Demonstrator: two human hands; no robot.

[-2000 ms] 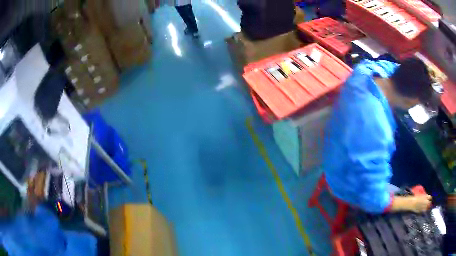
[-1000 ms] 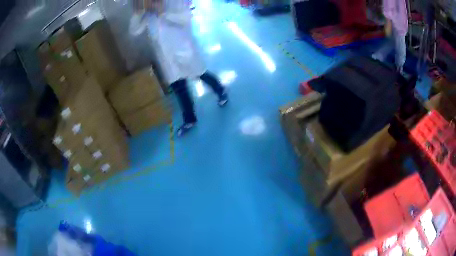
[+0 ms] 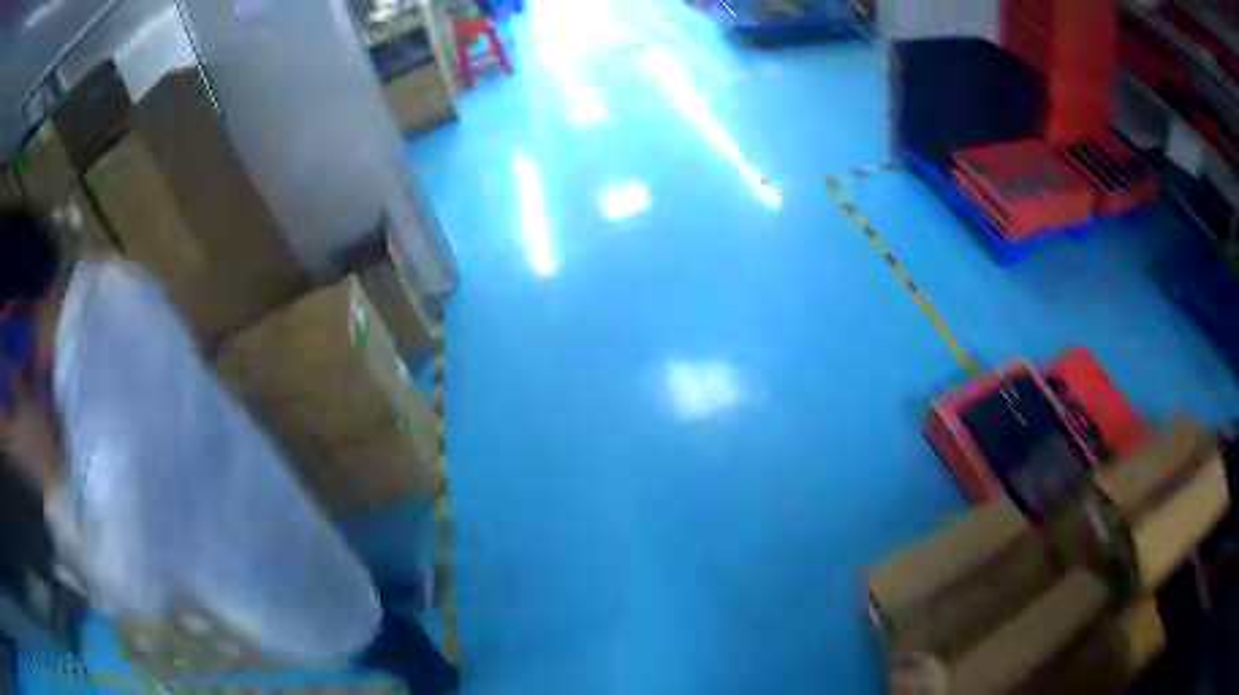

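Neither of my hands is in the picture. Nearest in front of me on the right are brown cartons (image 3: 951, 577), one with its top flaps up. Just beyond them stands a red-orange crate (image 3: 962, 441) with a black insert or dark contents; the blur hides which. On the left a person in a white coat (image 3: 204, 475) is close to me, blurred and cut off by the edge, with one hand raised near the head.
Glossy blue floor (image 3: 584, 448) runs ahead between yellow lane lines. Large brown cartons (image 3: 333, 394) stand left behind the person. At the far right, red-orange trays (image 3: 1026, 188) lie on a blue pallet (image 3: 1008, 247). A red stool (image 3: 482, 49) stands far ahead.
My view has moved forward along the aisle. The person in white has gone from the upper middle to the near left. The seated worker and bench have left the picture.
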